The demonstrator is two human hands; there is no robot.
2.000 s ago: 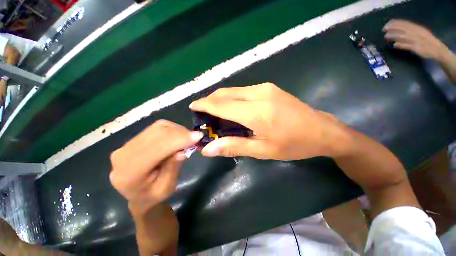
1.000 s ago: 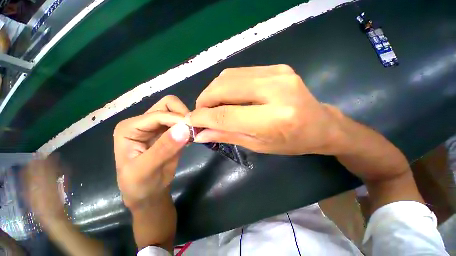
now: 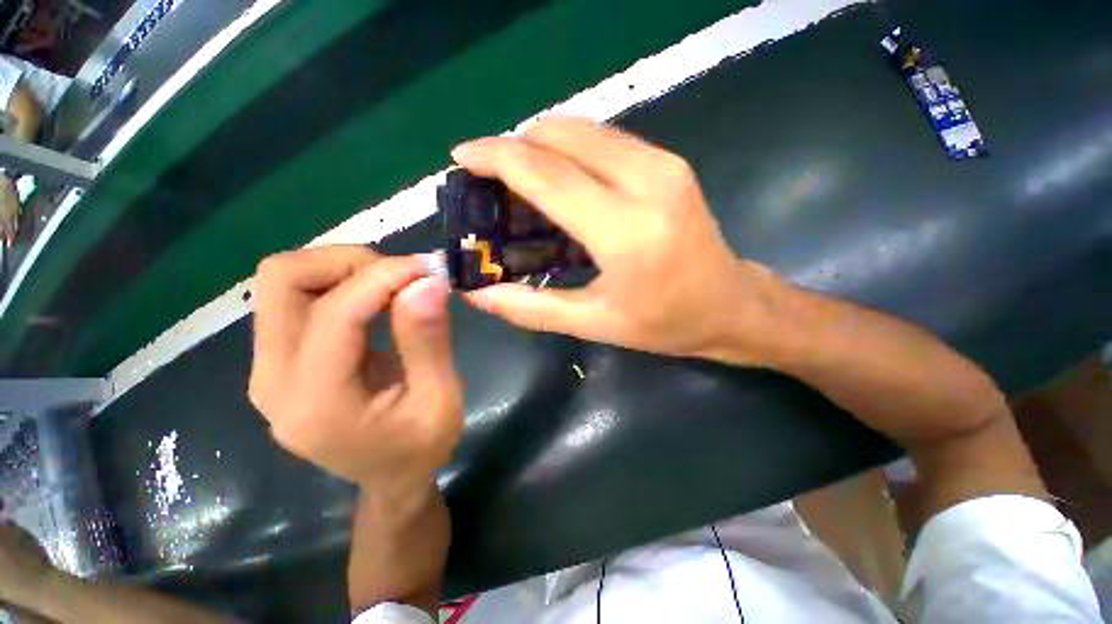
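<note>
A black electronic unit (image 3: 518,238) is held over the dark green belt, its face with an orange flex cable (image 3: 485,258) turned up at the left end. My right hand (image 3: 646,238) grips it by its long edges, thumb below and fingers above, and covers its right end. My left hand (image 3: 366,354) pinches a tiny pale piece (image 3: 434,265) between thumb and index finger, right at the unit's left edge. I cannot tell whether the piece touches the unit.
A narrow blue-and-white circuit board (image 3: 939,104) lies on the belt (image 3: 756,451) at upper right. A tiny yellowish scrap (image 3: 579,371) lies below the unit. White specks (image 3: 167,482) are at left. A chipped white rail (image 3: 402,207) runs beyond. Another person's arm (image 3: 73,591) is at lower left.
The unit is now raised and turned so its orange flex shows again. My left fingers have drawn to its left edge. The other person's hand at left has moved down and away.
</note>
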